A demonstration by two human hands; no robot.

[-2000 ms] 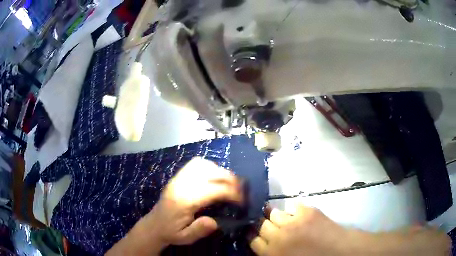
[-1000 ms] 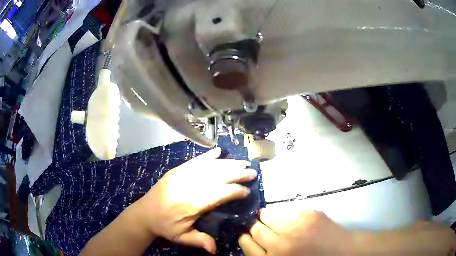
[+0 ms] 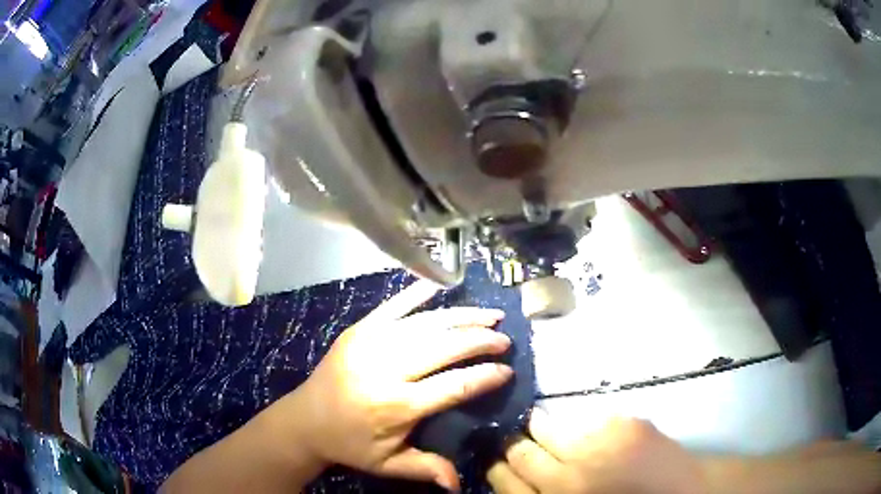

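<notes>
The navy tweed panel lies left of the needle and under my left forearm. A plain dark strip runs along its right edge, its far end under the presser foot. My left hand lies flat over the strip, fingers apart and pointing right, one fingertip close to the foot. My right hand, partly blurred, is closed on the near right edge of the strip at the bottom. The fingertips' exact grip and the needle tip are hidden or too small to tell.
The off-white machine head hangs above the work. A cream lamp stands left of it. A pale round knob is beside the foot. Red-handled snips and dark spare strips lie under the arm. Pale sheets lie far left.
My left hand has gone from curled around a raised fold to flat on the strip, closer to the foot. My right hand has stayed at the near edge. The camera view has shifted slightly.
</notes>
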